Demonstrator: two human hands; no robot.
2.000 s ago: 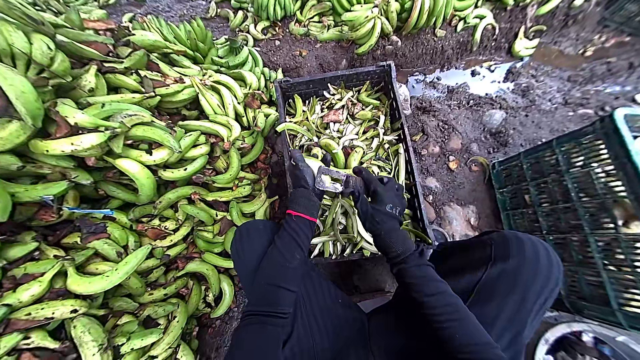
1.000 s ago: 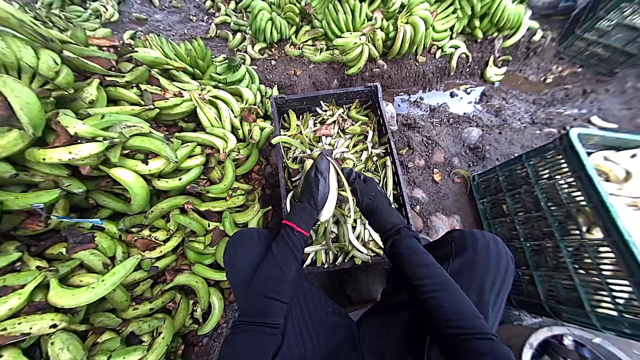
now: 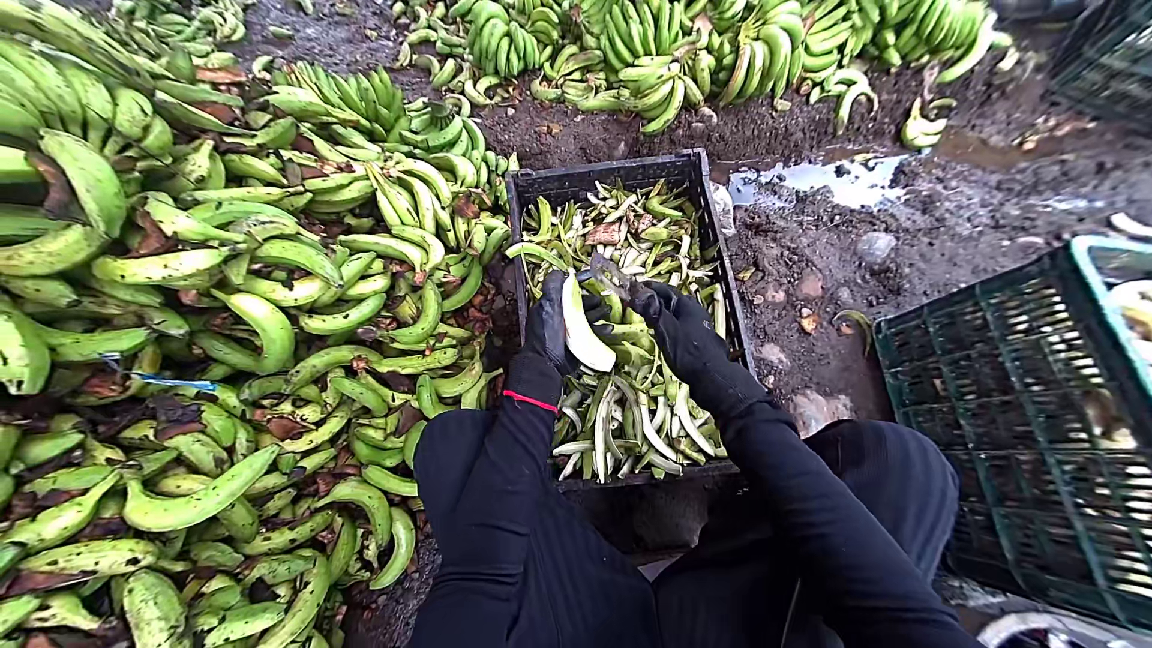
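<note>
In a black glove with a red cuff edge, my left hand holds a partly peeled green plantain, its pale flesh showing along most of its length. My right hand, also black-gloved, grips a small flat metal tool, likely a blade, close to the plantain's upper end. Both hands are over a black plastic crate filled with green and white plantain peels. The fingertips of my left hand are partly hidden behind the fruit.
A large heap of green plantains lies at the left, and more bunches line the far side. On the right stands a dark green slatted crate with pale items inside. A puddle and stones mark the muddy ground.
The plantain shows much more pale flesh than two seconds ago. My right hand has moved away from my left, and the blade again shows between them. The view has shifted slightly.
</note>
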